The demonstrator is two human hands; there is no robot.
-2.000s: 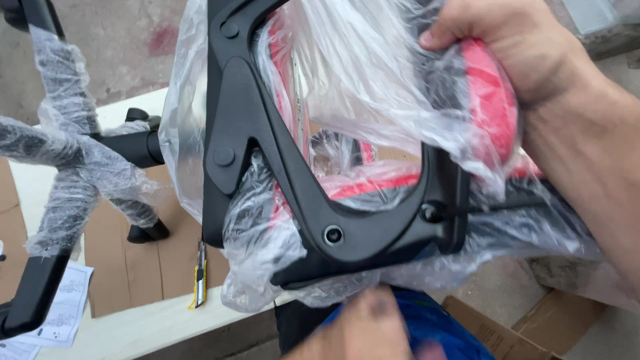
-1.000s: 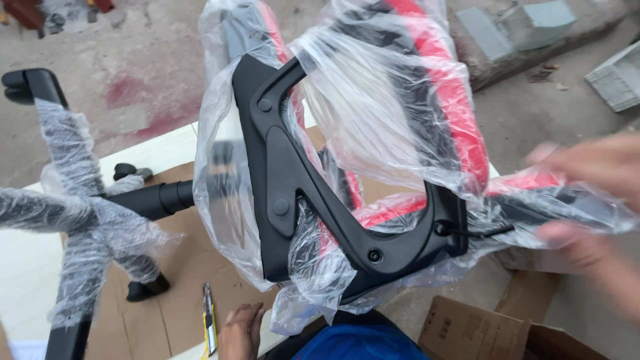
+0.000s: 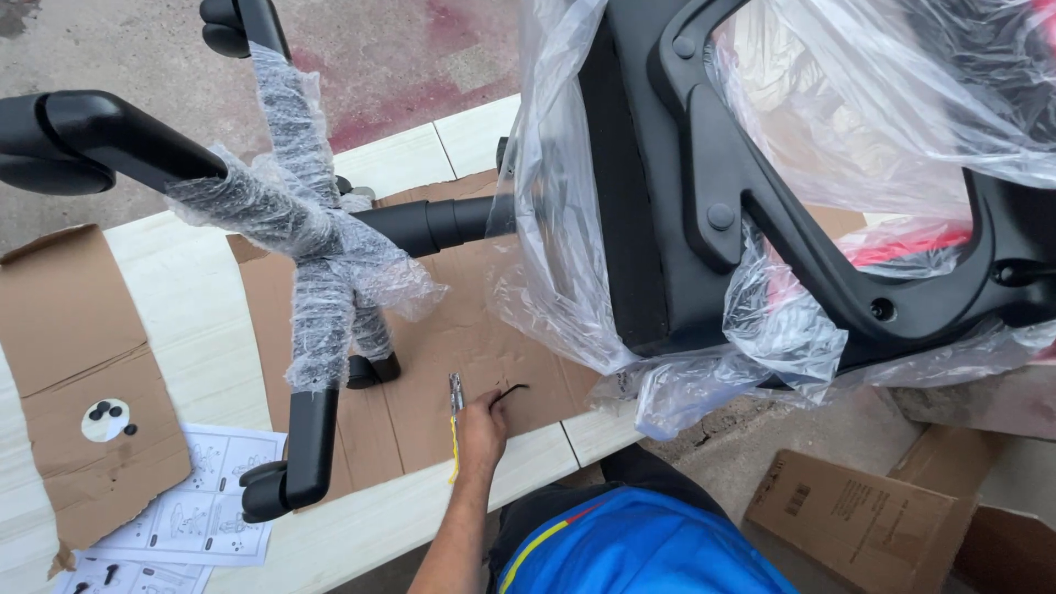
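My left hand [image 3: 483, 433] is low over the cardboard sheet [image 3: 429, 346], its fingers closed on a thin, bent black rod, probably a hex key [image 3: 509, 395]. Touching or close beside that hand lies a yellow utility knife [image 3: 454, 417]. My right hand is out of view. At the right, a black plastic armrest frame [image 3: 813, 239] is against a chair seat and back wrapped in clear plastic film [image 3: 561, 223]. A bolt [image 3: 883, 309] sits in the frame's lower hole. On the left, the five-star chair base [image 3: 313, 239], wrapped in foam, lies on its side with its black gas lift [image 3: 437, 224] towards the seat.
A torn cardboard piece [image 3: 91, 371] with small black parts and printed instruction sheets [image 3: 198, 495] lie at the left on the pale tabletop [image 3: 363, 528]. Two black bolts [image 3: 110, 573] are on the lower sheet. An open carton [image 3: 858, 511] stands on the floor at lower right.
My right hand, on the wrapped chair and then beside it in the earlier frames, has left the view. My left hand is now on the black rod near the knife. The view has shifted towards the base.
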